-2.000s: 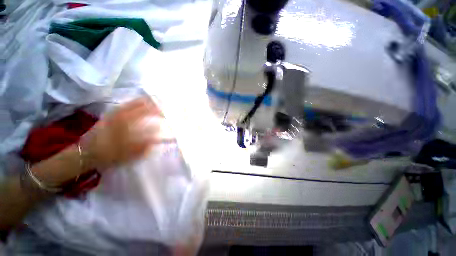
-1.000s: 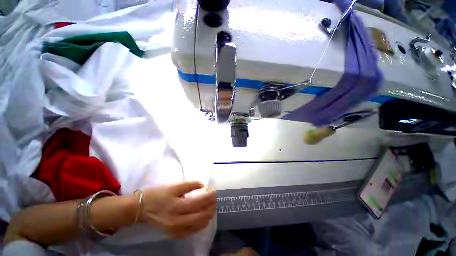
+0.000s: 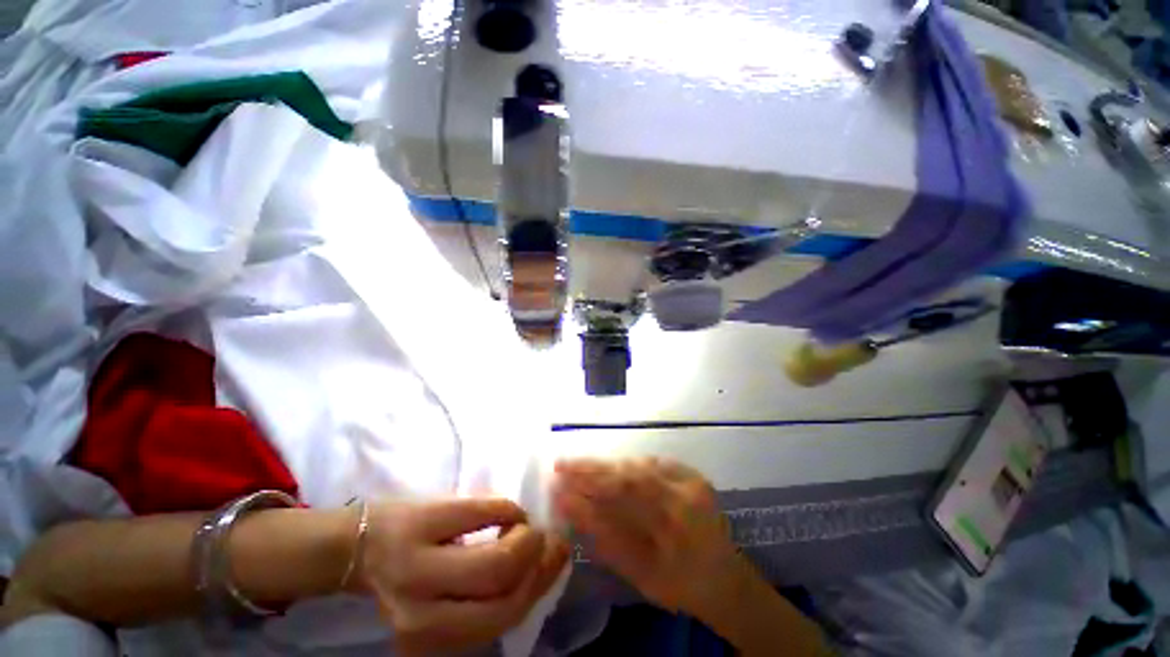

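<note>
White garment fabric (image 3: 327, 372) lies in a heap left of the needle, with a red panel (image 3: 173, 424) and a dark green panel (image 3: 212, 109). My left hand (image 3: 468, 565), with bangles at the wrist, pinches the edge of the white cloth at the table's front. My right hand (image 3: 648, 526) is beside it, fingers extended against the cloth's edge; glare and blur hide whether it grips. The sewing machine's presser foot (image 3: 606, 359) is above and behind the hands, apart from them.
The white machine head (image 3: 719, 116) fills the upper middle, with a purple cloth strip (image 3: 956, 193) round it. A wooden-handled tool (image 3: 828, 362) lies behind the needle. A smartphone (image 3: 988, 481) lies at the right, near the ruler-marked edge (image 3: 834, 516). More cloth hangs at the lower right.
My left hand has moved from the red panel to the table's front edge. My right hand has come into view from below, beside it. The view has shifted, and the machine appears further left.
</note>
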